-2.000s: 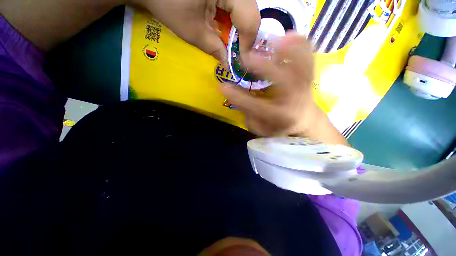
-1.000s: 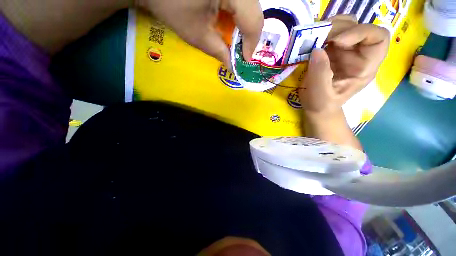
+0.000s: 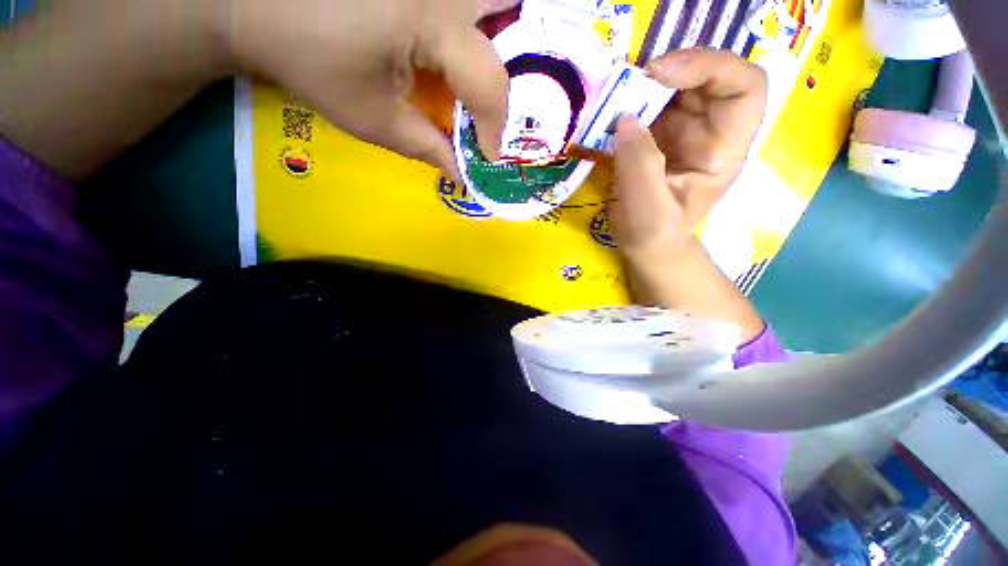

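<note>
The open white ear cup [image 3: 465, 188] shows a green circuit board [image 3: 514, 186] along its near edge, a white centre and a dark ring. My left hand [image 3: 426, 72] grips the cup's left side, with one fingertip inside over the board. My right hand [image 3: 696, 144] pinches a flat silver-white battery [image 3: 625, 108] just right of the cup, tilted. Red wires [image 3: 536, 161] run from the cup towards the battery. A thin dark wire also extends past the cup's near rim. The left fingers hide part of the cup.
The closed white ear cup [image 3: 602, 381] hangs nearest me, joined to the wide headband [image 3: 873, 381] at right. The yellow printed sheet [image 3: 365, 199] lies under the work on the green bench [image 3: 818, 271]. A waiting pink-white headset [image 3: 912, 149] stands at far right.
Two seconds ago my right hand was blurred over the cup; it then moved right, holding the battery out. Since one second ago, cup, hands and battery have shifted left in view; the headband has risen at right.
</note>
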